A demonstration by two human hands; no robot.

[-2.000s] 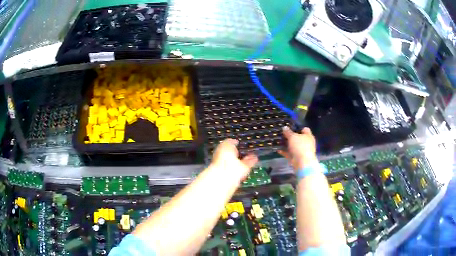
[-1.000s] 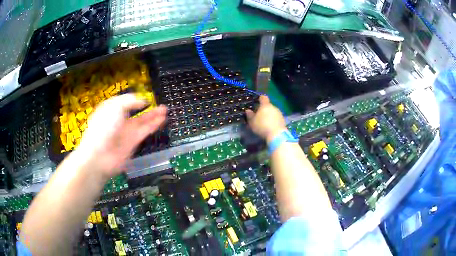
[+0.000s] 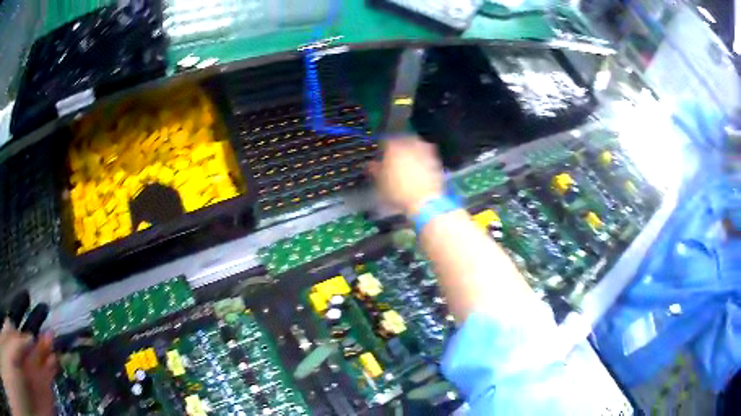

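My left hand is at the lower left edge, partly cut off. Two small dark parts stick up from its fingers, beside the metal rail. My right hand is motion-blurred, with a blue band at the wrist, at the right end of the tray of dark parts. Whether it holds anything cannot be told. Below lie green circuit boards in black carriers, with yellow blocks and pale round-topped cylinders on them.
The black bin of yellow blocks stands left of the dark-parts tray. A blue coiled cord hangs from the green shelf. Silvery parts lie at the upper right. A person's blue smock is at the right.
My left hand has moved from the tray, past the yellow bin, to the lower left edge, with dark parts now showing in it. My right hand stays near the tray's right end. The view has shifted.
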